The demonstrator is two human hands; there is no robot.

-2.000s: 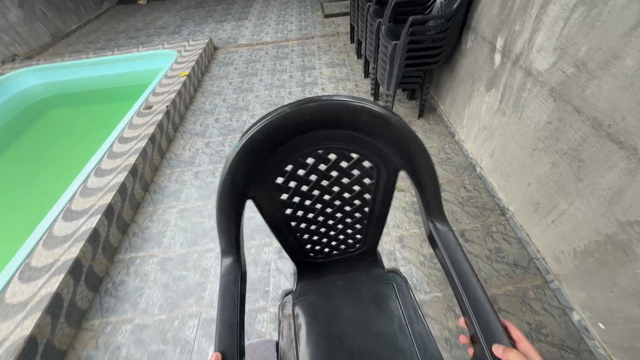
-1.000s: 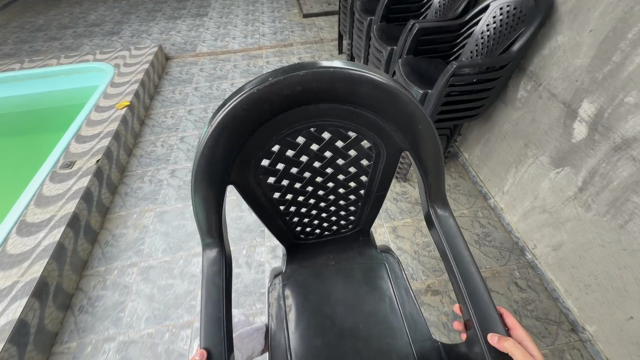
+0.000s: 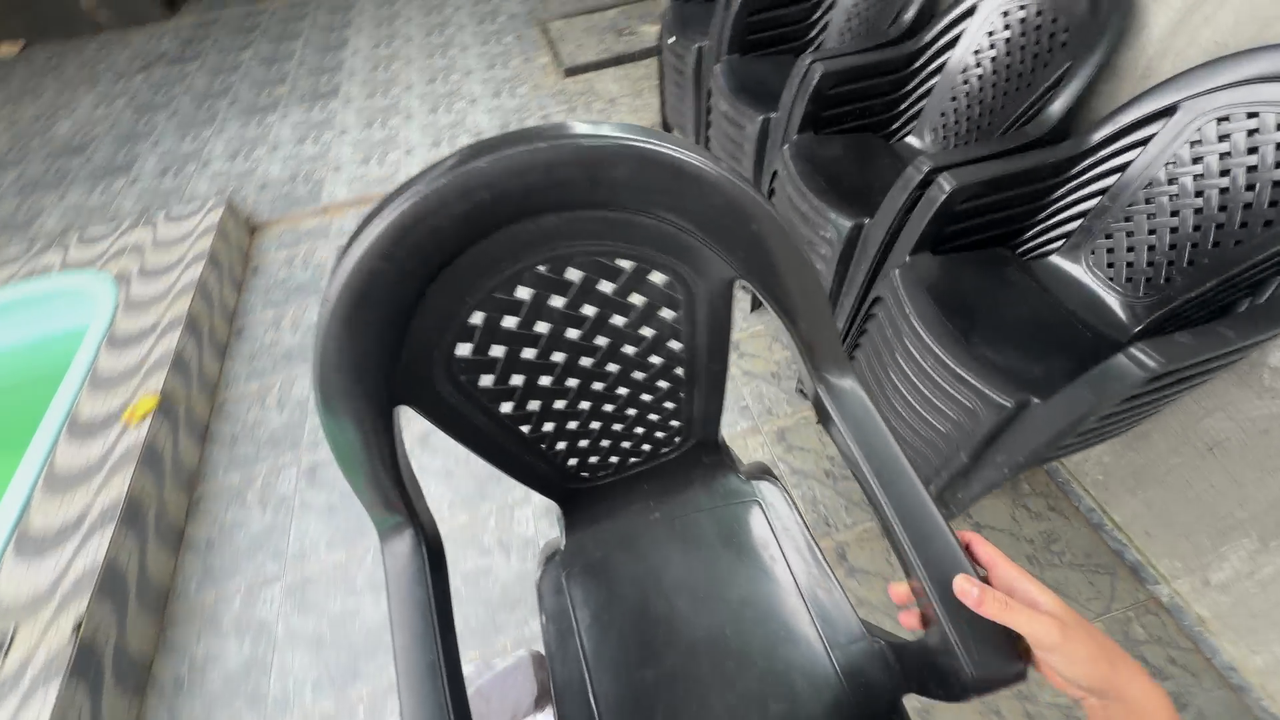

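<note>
A black plastic armchair point(image 3: 690, 560) with a woven-pattern back is in front of me, its backrest away from me and its seat toward me. My right hand point(image 3: 1040, 620) grips the front end of its right armrest, thumb on top and fingertips on the inner side. My left hand is out of view; the left armrest runs off the bottom edge. Through the gap beneath that armrest shows a pale, blurred thing that I cannot make out. Close beyond the right armrest stands a stack of similar black chairs point(image 3: 1000, 310).
More stacked black chairs point(image 3: 850, 170) stand behind, along the concrete wall point(image 3: 1200, 490). On the left, a raised wavy-patterned pool edge point(image 3: 130, 480) borders a pool with green water point(image 3: 30, 380); a small yellow thing point(image 3: 141, 409) lies on it. A flat slab point(image 3: 605, 38) lies at the back.
The held chair has come closer to the stacked chairs, and the view has moved forward with it. My left fingertips, at the left armrest before, have gone out of view. My right hand keeps its grip.
</note>
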